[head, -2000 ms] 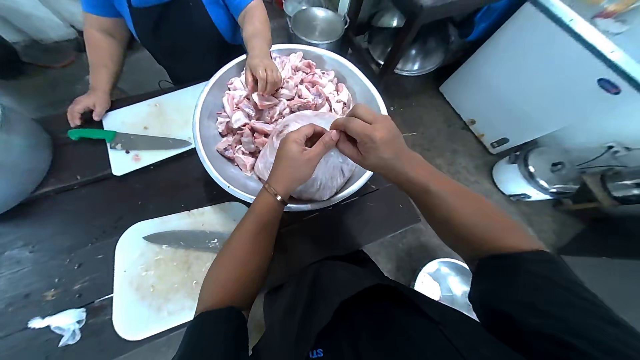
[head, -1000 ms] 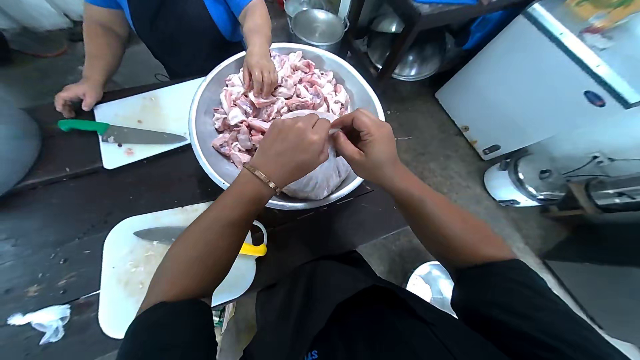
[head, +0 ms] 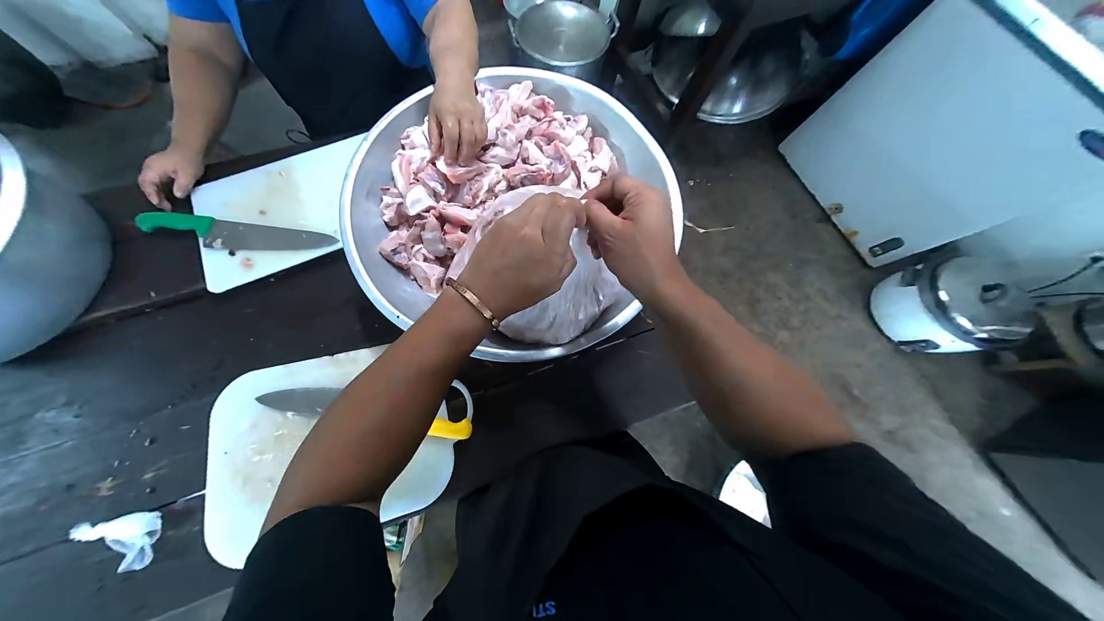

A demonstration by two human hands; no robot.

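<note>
A large metal basin (head: 662, 181) holds many cut pieces of raw meat (head: 526, 142), which look like chicken. On its near side rests a filled clear plastic bag (head: 565, 302). Both my hands are above the bag, fingertips together at its gathered top. My left hand (head: 526, 254) has its fingers closed on the plastic and a bracelet at the wrist. My right hand (head: 632, 226) pinches the bag's top between thumb and finger. A co-worker's hand (head: 457, 125) touches the meat at the basin's far left.
A green-handled knife (head: 267, 236) lies across a white cutting board (head: 285, 185) beside the co-worker's other hand (head: 171, 175). Nearer me, a yellow-handled knife (head: 450, 429) lies on another board (head: 237, 448), partly under my left forearm. A plastic scrap (head: 129, 536), large pot (head: 52, 259) and white chest (head: 966, 129) stand around.
My left hand has turned from an open pinch to a closed grasp, its back now up. The near knife's yellow handle, hidden two seconds ago, now shows beside my forearm.
</note>
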